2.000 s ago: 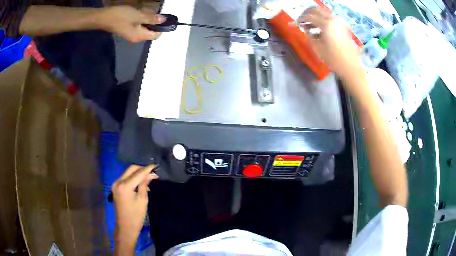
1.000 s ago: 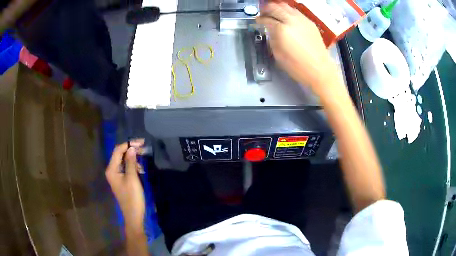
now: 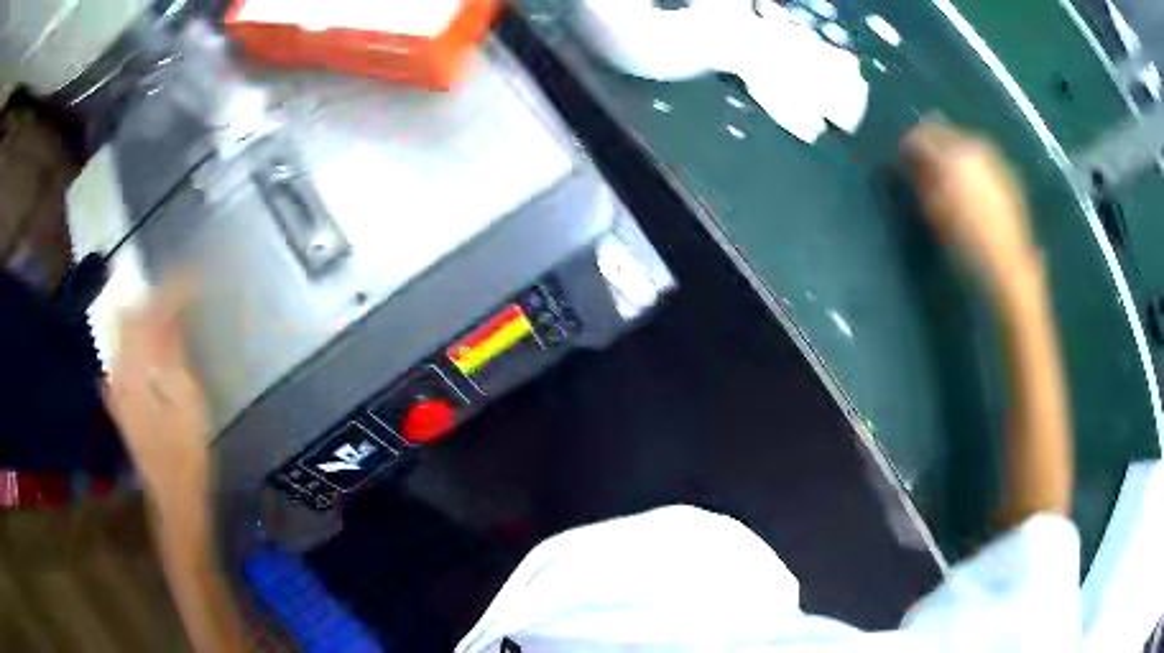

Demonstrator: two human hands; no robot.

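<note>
A thin black rod [image 3: 164, 204] lies over the left side of the grey machine plate [image 3: 421, 185]. Its dark handle [image 3: 84, 276] is at the plate's left edge, and its other end reaches the blurred fixture [image 3: 240, 125]. My left hand [image 3: 156, 364] is blurred over the plate's near left part, below the rod; whether it holds anything cannot be told. My right hand [image 3: 964, 191] is blurred over the green surface [image 3: 843, 242], away from the machine, with fingers curled; its contents cannot be seen. The rod's round head is not clear.
A slotted silver bracket [image 3: 301, 214] sits below the fixture. An orange-red box [image 3: 364, 49] is at the plate's far edge. The front panel has a red knob [image 3: 428, 420]. A crumpled white strip [image 3: 804, 83] and small white dots lie on the green surface.
The view has turned to the right. My right hand has left the fixture area and is over the green surface. My left hand has moved from beside the machine to over the plate.
</note>
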